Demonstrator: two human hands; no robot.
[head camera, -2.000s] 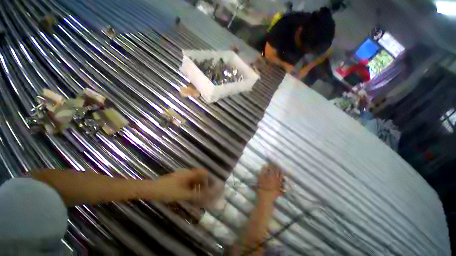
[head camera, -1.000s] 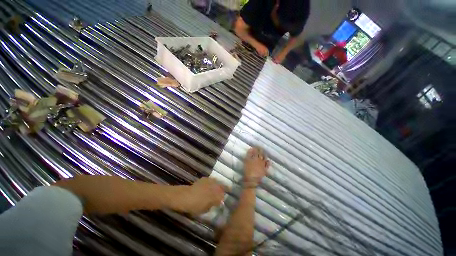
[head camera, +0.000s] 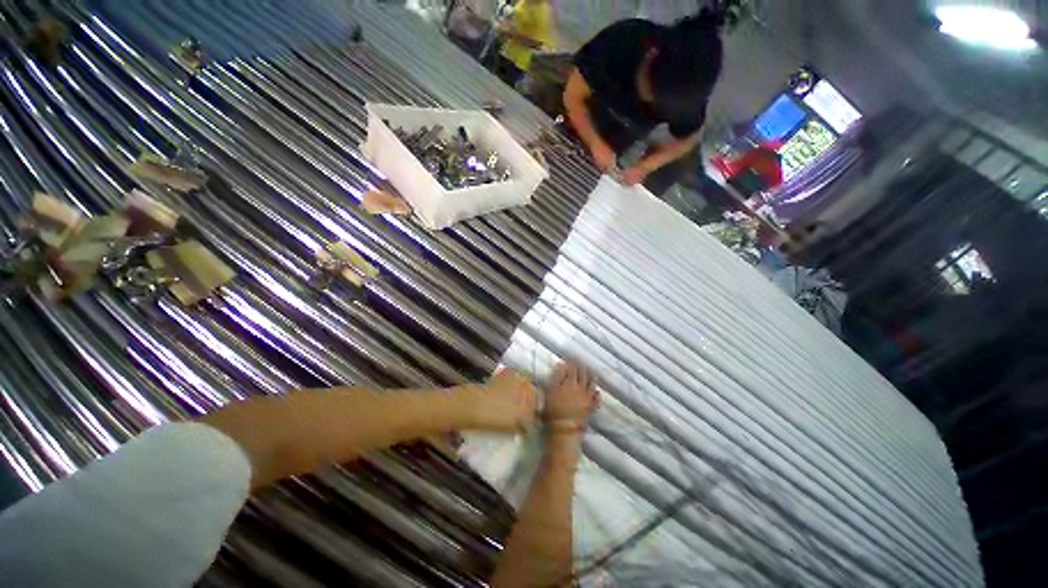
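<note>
A white ridged fabric panel (head camera: 736, 356) lies over the long shiny metal tubes (head camera: 276, 345). My left hand (head camera: 506, 402) is at the cloth's left edge with its fingers bent; blur hides whether it grips the cloth. My right hand (head camera: 569, 394) rests on the cloth just beside it, back up, fingers slightly apart, with nothing seen in it. The cloth near my wrists is loose and wrinkled.
A white bin (head camera: 442, 195) of silver clips sits on the tubes. Clips with tan pads (head camera: 201, 270) lie at left, another small clip group (head camera: 345, 264) nearer. Blue-grey fabric (head camera: 218, 29) is at the far left. A person in black (head camera: 655, 86) leans over the cloth's far end.
My left hand has moved up and right along the cloth edge, close beside my right hand. My right hand has shifted slightly left. The view has shifted, and the far person now shows more fully than one second ago.
</note>
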